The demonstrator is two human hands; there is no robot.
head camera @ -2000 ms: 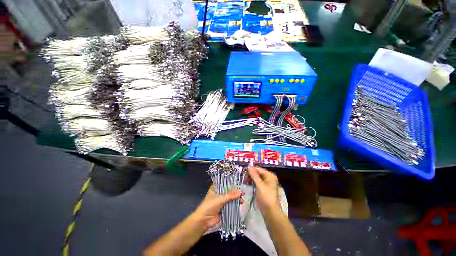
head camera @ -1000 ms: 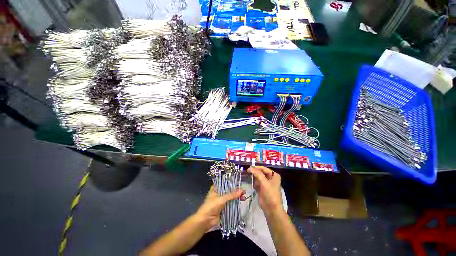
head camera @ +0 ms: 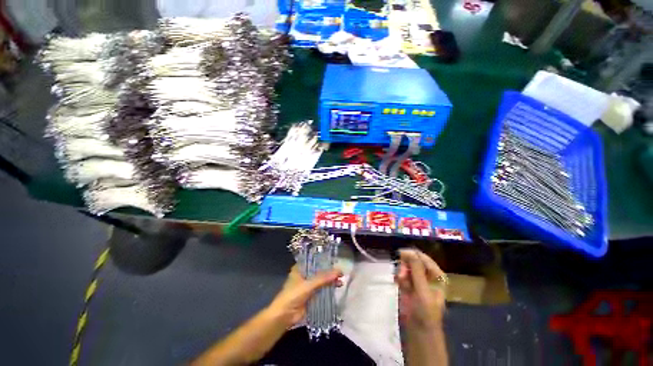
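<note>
My left hand (head camera: 299,292) is closed around an upright bundle of grey-white cables (head camera: 320,286) over my lap, below the test fixture. My right hand (head camera: 421,284) is to the right of the bundle, its fingertips pinched at one end of a single cable (head camera: 366,251). That cable bends in an arc, its other end at the red blocks of the blue test fixture (head camera: 286,210). The cable's right end is blurred at my fingers. A white cloth (head camera: 372,307) lies on my lap between my hands.
The blue tester (head camera: 383,100) stands behind the fixture, its leads and loose cables (head camera: 401,189) in between. Large cable stacks (head camera: 193,121) lie at left with a small loose pile (head camera: 295,154). A blue basket (head camera: 601,186) of cables is at right.
My right hand has moved right and slightly down, away from the bundle. The single cable, earlier hanging nearly straight, now bends between fixture and fingers. My left hand still holds the bundle.
</note>
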